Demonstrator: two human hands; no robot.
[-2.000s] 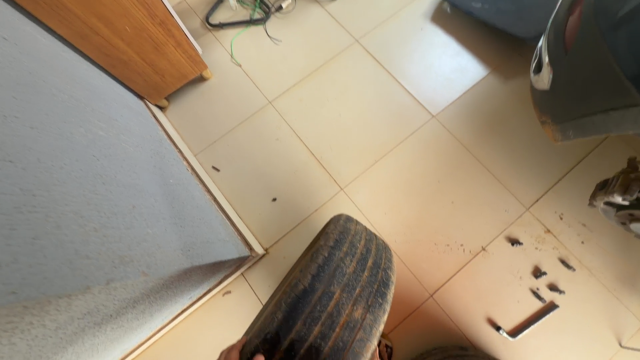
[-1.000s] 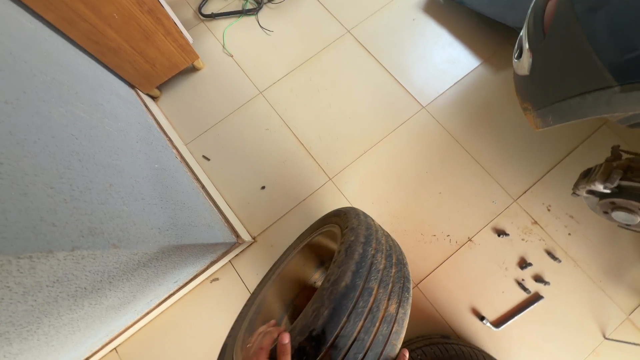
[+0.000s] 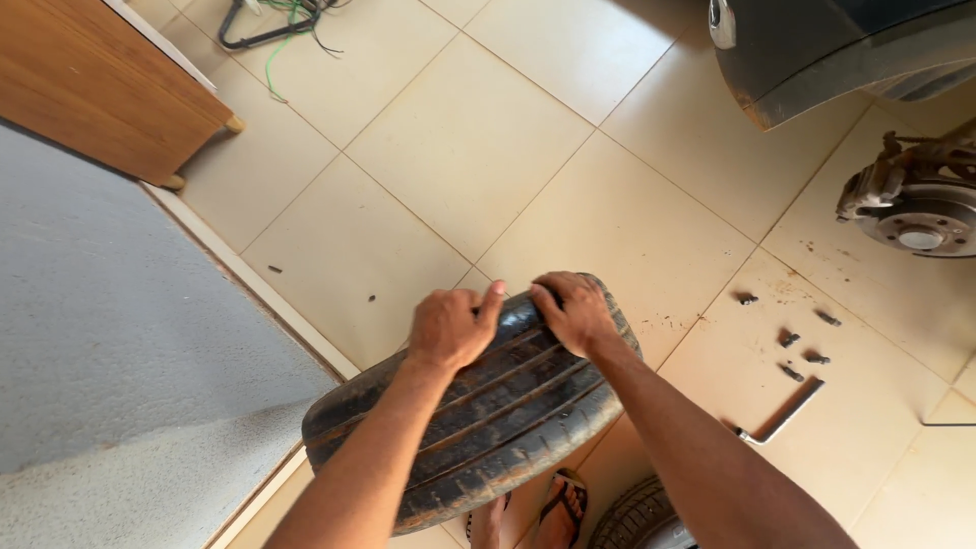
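Observation:
A worn car tyre (image 3: 488,412) stands upright just in front of my feet, its dirty grooved tread facing up. My left hand (image 3: 455,324) rests on the top of the tread toward the far edge, fingers curled over it and thumb raised. Beside it, my right hand (image 3: 572,311) grips the same far edge, nearer the tyre's right end. The fingertips of both hands are partly hidden behind the tyre. To the right, on the tiles, lie an L-shaped wheel wrench (image 3: 785,412) and several wheel bolts (image 3: 791,340).
A brake disc with its caliper (image 3: 919,229) shows at right, below a dark car bumper (image 3: 823,84). A second tyre (image 3: 633,518) lies by my sandalled feet. Left are a grey wall (image 3: 137,320) and wooden cabinet (image 3: 107,91); a black frame with wires (image 3: 267,34) lies beyond.
The tyre has turned, so its tread now runs more across the view and its rim side is out of sight. Both hands have come onto the top of the tread.

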